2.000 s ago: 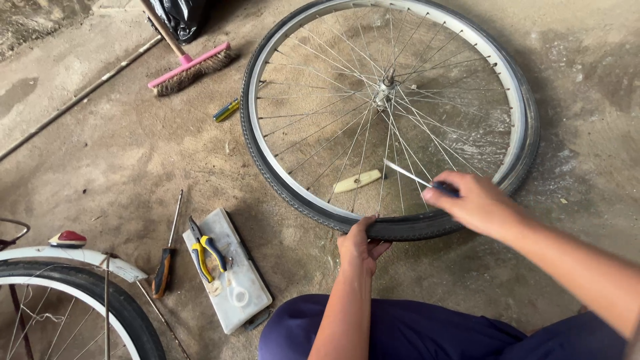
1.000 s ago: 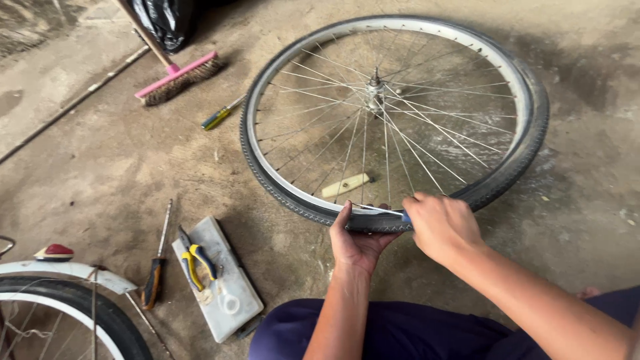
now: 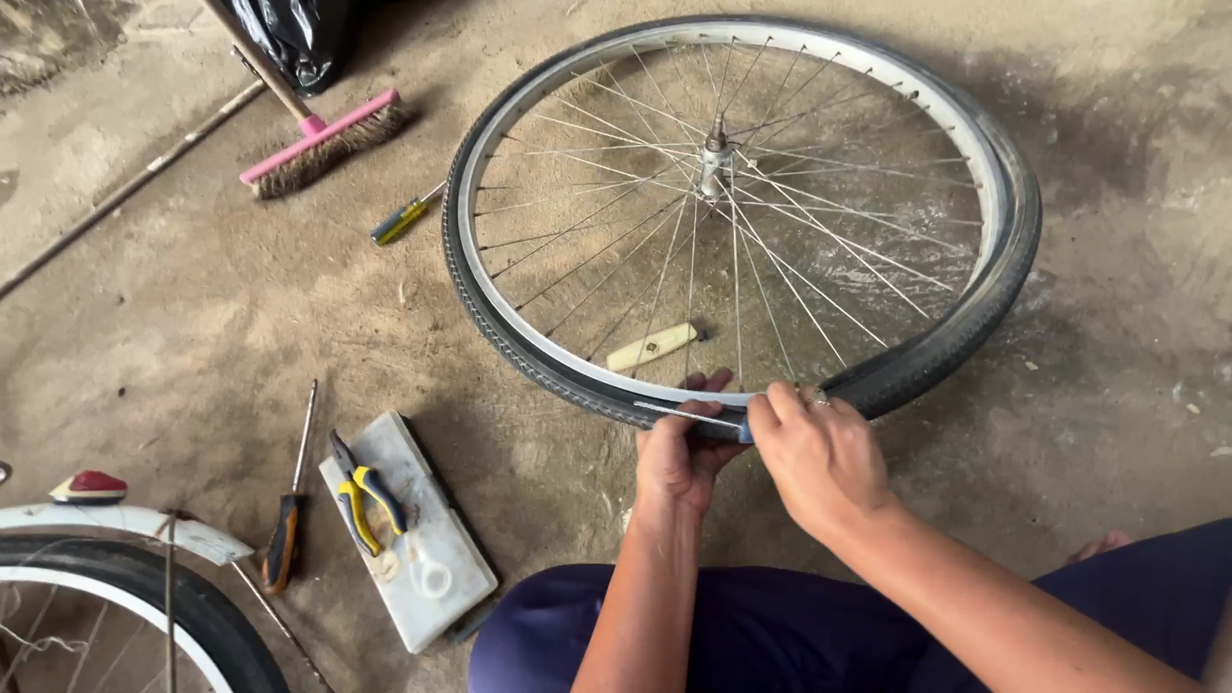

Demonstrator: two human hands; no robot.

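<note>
A bicycle wheel with a black tire lies tilted over the floor, its near edge raised. My left hand grips the tire and rim at the near edge, thumb on top. My right hand, just to its right, holds a screwdriver by its blue handle, mostly hidden in the fist. The shaft lies along the tire and rim, pointing left past my left thumb. Right of my right hand the tire's edge stands away from the silver rim. Below the spokes lies a cream-coloured handle-like tool.
Left of my knees, pliers lie on a plastic case, beside an orange-and-black screwdriver. Another screwdriver lies left of the wheel. A pink broom and black bag are farther off. A second wheel with fender is at lower left.
Two seconds ago my right hand held the screwdriver over the spokes. It has come down to the near rim beside my left hand. At right, the tire's edge now stands away from the rim.
</note>
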